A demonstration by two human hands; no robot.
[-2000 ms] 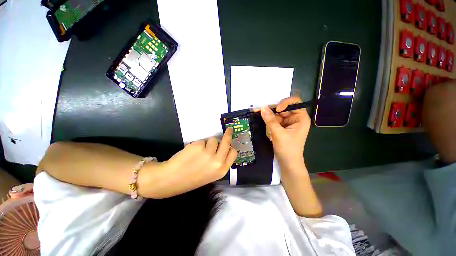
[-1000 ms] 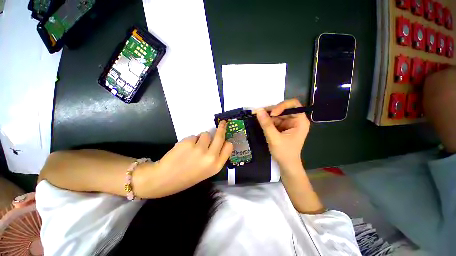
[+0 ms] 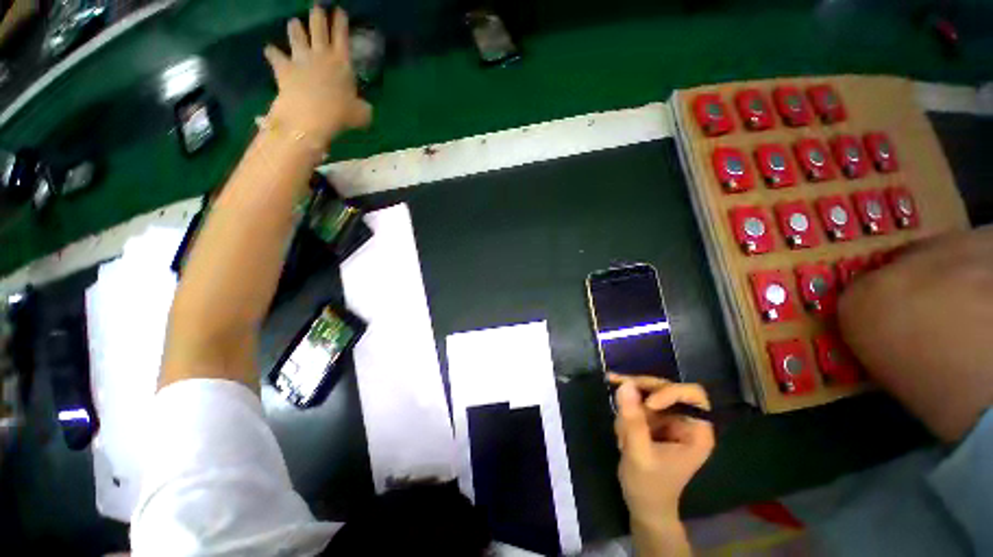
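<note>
My left hand (image 3: 316,93) is stretched far out over the green conveyor belt, fingers spread, with nothing seen in it. A dark unit (image 3: 368,54) lies on the belt just right of its fingers. My right hand (image 3: 664,441) holds the thin black tweezers (image 3: 690,412) beside the near end of the smartphone (image 3: 634,316). The black adhesive sheet (image 3: 510,468) lies on its white liner (image 3: 501,354) in front of me. An open device unit (image 3: 318,354) with a green and silver board lies left of the second white strip (image 3: 394,326).
More units are piled (image 3: 335,223) by the pale edge strip (image 3: 490,152), partly behind my left arm. Other units (image 3: 196,122) lie on the belt. White sheets (image 3: 136,326) are at left. Rows of red parts (image 3: 797,223) sit on a tan board at right, where a neighbour's arm (image 3: 920,326) reaches in.
My left hand has left the unit and reached forward to the belt. The unit no longer lies on the black sheet. My right hand has moved away with the tweezers. The view has tilted up.
</note>
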